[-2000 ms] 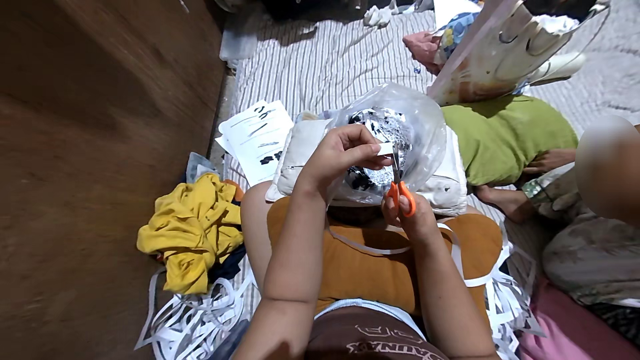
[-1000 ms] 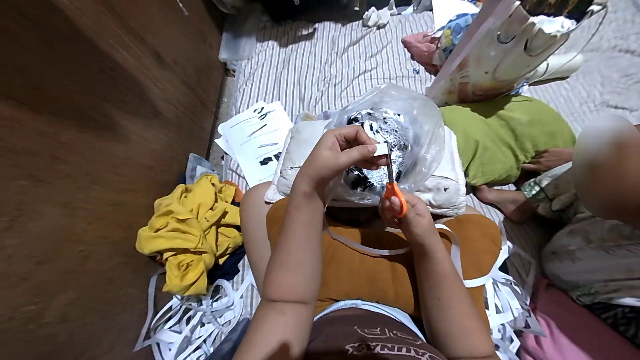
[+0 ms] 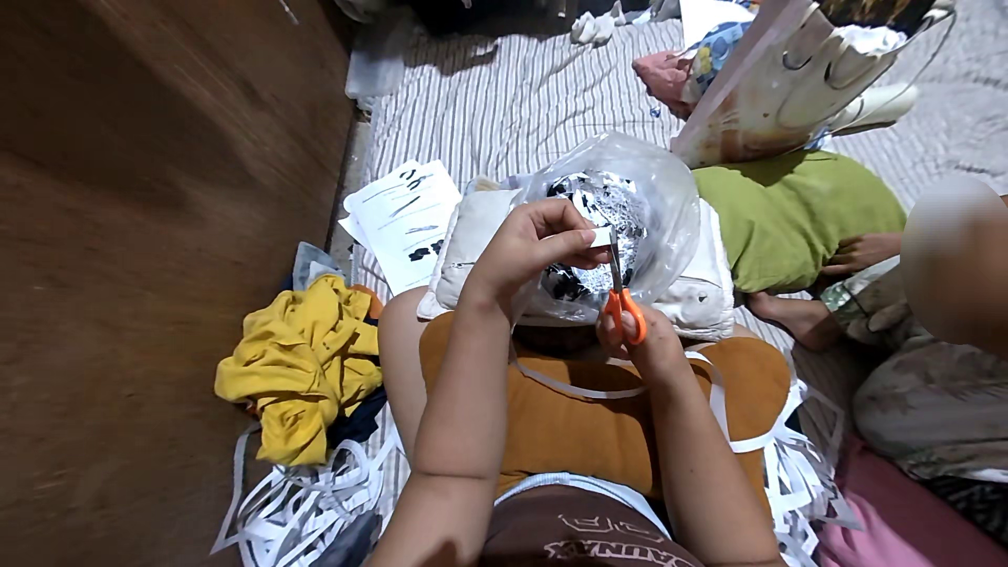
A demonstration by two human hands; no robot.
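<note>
Between the thumb and fingers of my left hand (image 3: 543,240) is the end of a white strip (image 3: 602,237). My right hand (image 3: 642,335) grips orange-handled scissors (image 3: 624,303), whose blades point up and meet the strip beside my left fingertips. Just beyond both hands lies a clear plastic bag (image 3: 669,197) with shiny silver and black small pieces (image 3: 610,201) in it, resting on a white cushion (image 3: 465,240). A long white strip (image 3: 579,390) curves across the brown pillow on my lap.
White strips lie heaped at the left (image 3: 303,504) and right (image 3: 795,465). Yellow cloth (image 3: 307,362) and marked papers (image 3: 409,220) lie at left. A green pillow (image 3: 795,213), a large bag (image 3: 780,87) and another person (image 3: 906,307) are at right. A wooden panel (image 3: 157,236) borders the left.
The scissor blades looked spread two seconds ago and look closer together now. Both hands stay in nearly the same place over the plastic bag.
</note>
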